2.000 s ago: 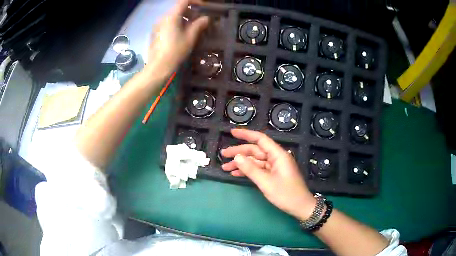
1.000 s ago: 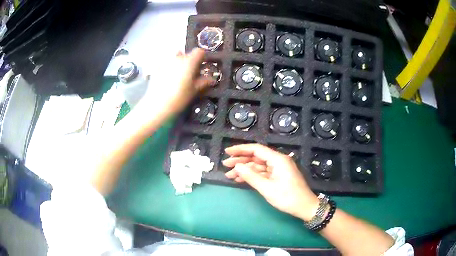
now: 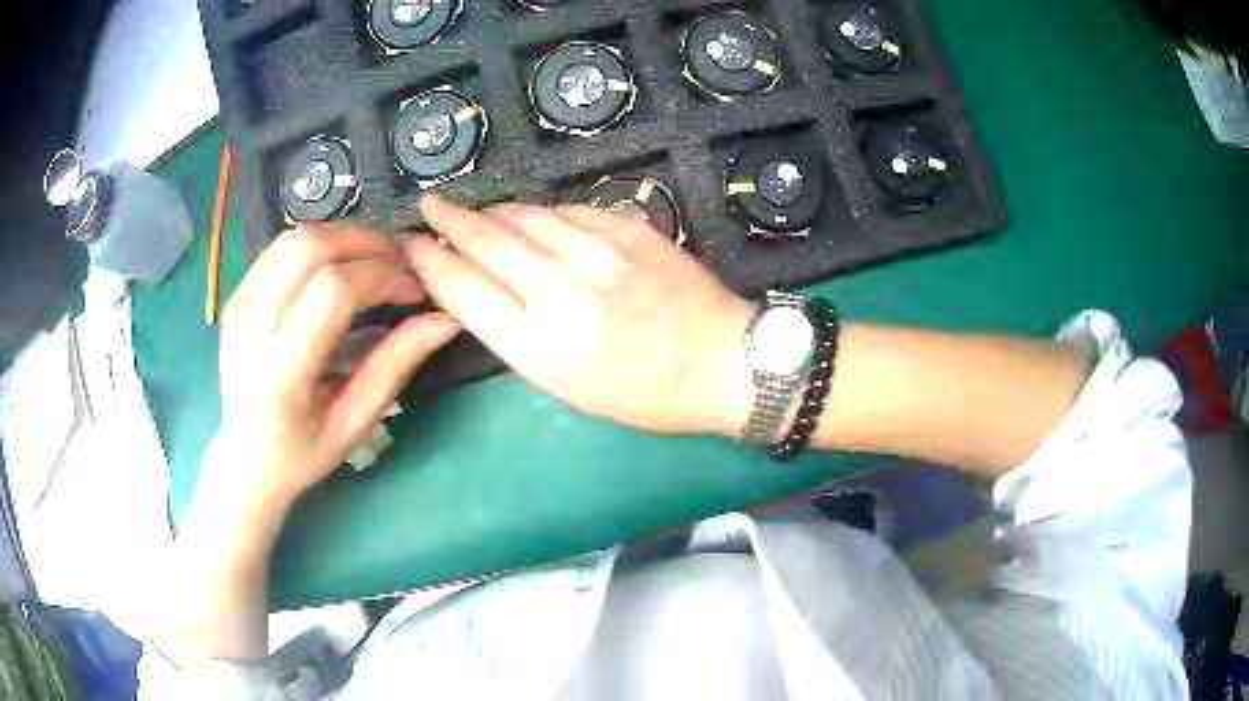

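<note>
A dark foam tray holds round black watch bodies, such as one in the middle. One pocket in the left column stands empty. My left hand is over the tray's near left corner, fingers curled and thumb bent inward; something dark shows between them, but I cannot tell if it is held. My right hand lies across the near edge, fingers extended and close together, their tips meeting the left fingertips. It hides part of the near row. A small pale piece, perhaps cloth, shows below my left hand.
A translucent bottle with an open lid stands at the left, beside an orange stick. White papers lie at the left edge. The green mat runs under the tray. A red object is at the far right.
The view has shifted, so the tray appears higher and further left. My left hand has come from the tray's upper left down to my right hand. A left-column pocket that held a watch is empty.
</note>
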